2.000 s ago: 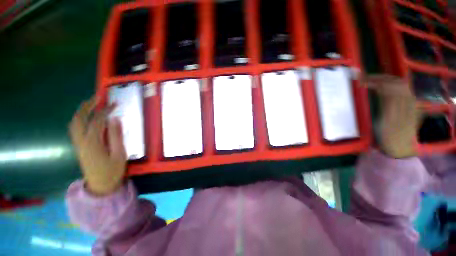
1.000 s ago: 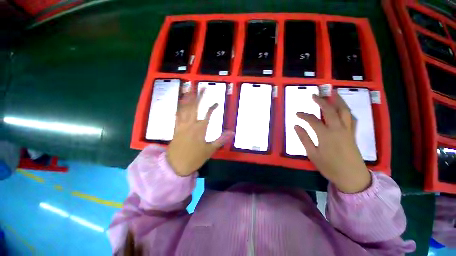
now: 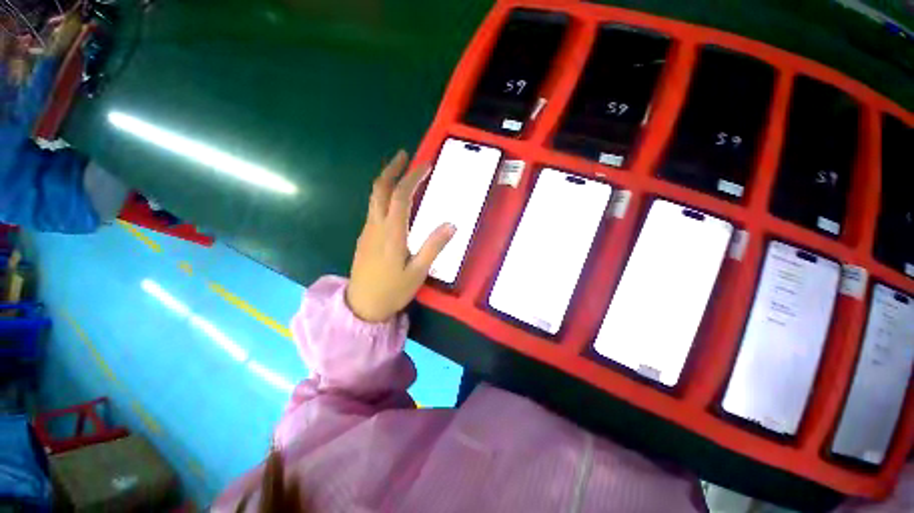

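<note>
A red tray (image 3: 481,309) with two rows of phones lies on the dark green bench, tilted down to the right in view. The front-row phones show white screens; the two rightmost, including this phone (image 3: 782,341), show faint text lines. The back-row phones, such as this one (image 3: 724,120), are dark with pale marks like "S9". My left hand (image 3: 393,245) is over the left edge of the leftmost front phone (image 3: 463,195), fingers apart, thumb over its screen, holding nothing. My right hand is not in view.
The green bench (image 3: 251,90) extends left of the tray. Another person's blue sleeve (image 3: 45,185) is at the upper left. Below the bench are blue floor with yellow lines, a red frame (image 3: 80,426) and a brown box (image 3: 115,476).
The view has turned, so the tray appears further right and tilted. My left hand has gone from between the two leftmost front phones to the leftmost one. My right hand has left the picture.
</note>
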